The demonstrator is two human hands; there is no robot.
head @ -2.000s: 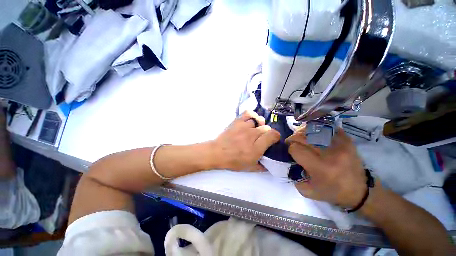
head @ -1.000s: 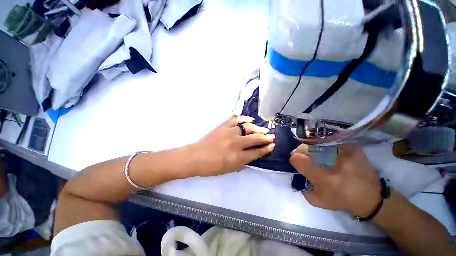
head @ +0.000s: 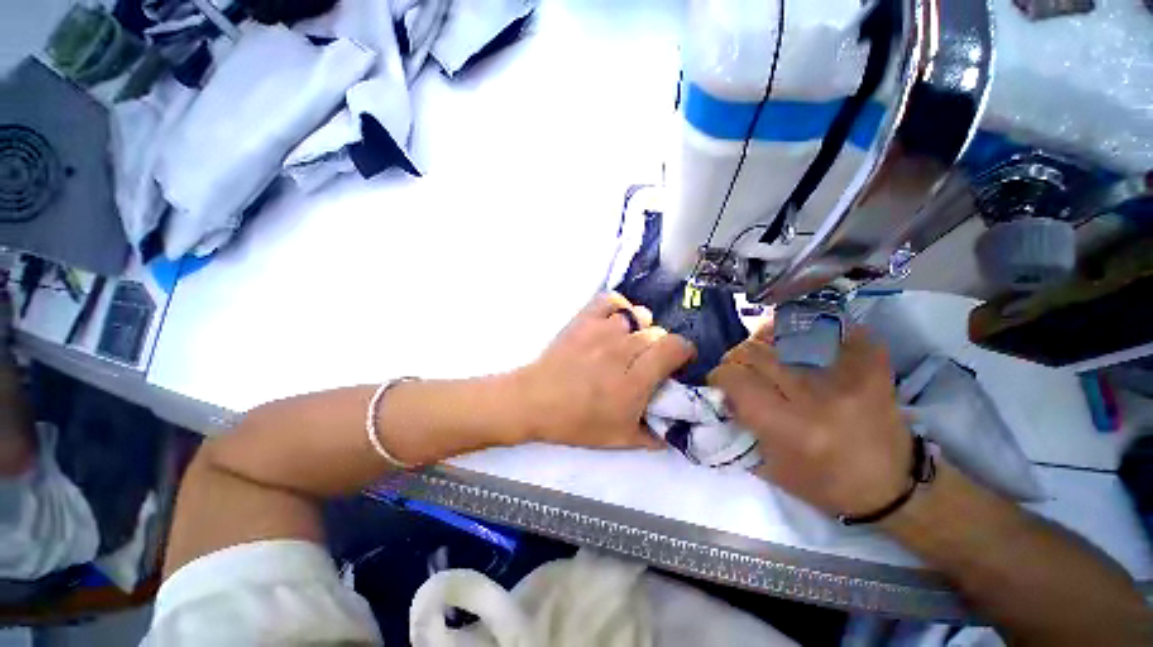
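Note:
A dark navy fabric panel [head: 708, 331] lies under the needle area of the white sewing machine [head: 733, 177]. A bunched pale fabric edge [head: 698, 423] with dark lines shows between my hands. My left hand [head: 604, 373] presses and pinches the cloth left of the presser foot [head: 718, 268], fingers bent. My right hand [head: 816, 411] holds the cloth at the right, with its fingertips partly hidden by the grey attachment [head: 809, 331]. More pale cloth [head: 967, 411] lies to the right of my right hand.
A heap of pale and dark cut pieces [head: 240, 126] lies upper left. A grey vented box [head: 51, 164] and a dark rectangular device [head: 128, 322] are at the left. A measuring tape [head: 607, 537] runs along the table's front edge. Another person's arm shows at far left.
My left fingers have gone from spread flat to bent. Both hands now gather the cloth, and its pale edge has bunched up between them. The camera view has shifted, moving the machine head in the picture.

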